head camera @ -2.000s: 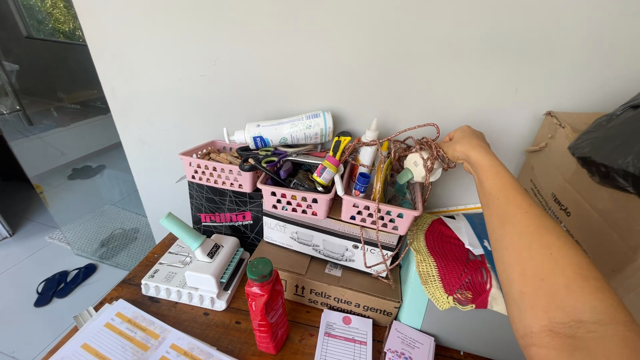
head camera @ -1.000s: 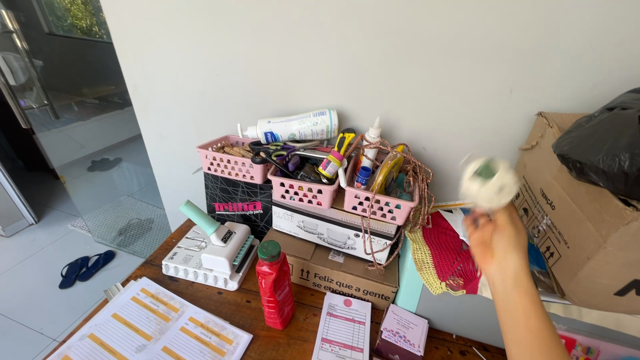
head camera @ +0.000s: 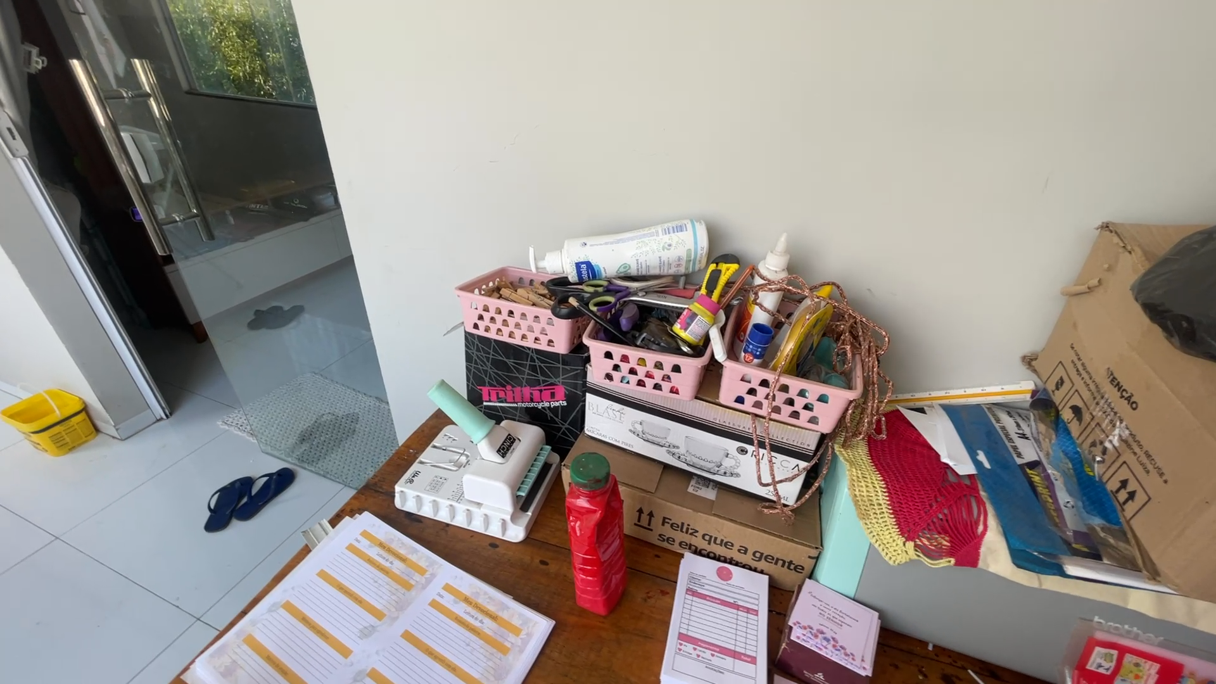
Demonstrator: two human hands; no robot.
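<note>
Neither of my hands shows in the view now. Three pink plastic baskets stand on stacked boxes against the wall. The left basket (head camera: 518, 323) holds wooden clothespins, and a white pump bottle (head camera: 636, 251) lies across the top. Scissors (head camera: 608, 293) and a yellow utility knife (head camera: 718, 277) rest in the middle basket (head camera: 646, 369). In the right basket (head camera: 788, 397) are a white glue bottle (head camera: 768, 285), a blue-capped glue stick (head camera: 756, 344) and a yellow roll (head camera: 803, 332). A braided cord (head camera: 879, 370) hangs in loops over that basket's right side.
On the wooden table (head camera: 446, 541) stand a white-and-mint punch (head camera: 484, 465), a red bottle (head camera: 596, 537), printed sheets (head camera: 380, 608), a form pad (head camera: 716, 622) and a small card box (head camera: 828, 627). Crocheted fabric (head camera: 917, 489) and a large cardboard box (head camera: 1130, 399) are at the right. Blue flip-flops (head camera: 249, 498) lie on the floor.
Two seconds ago a hand was at the cord beside the right basket. It then moved right and down with a round white object, and both are now out of view. The view has shifted.
</note>
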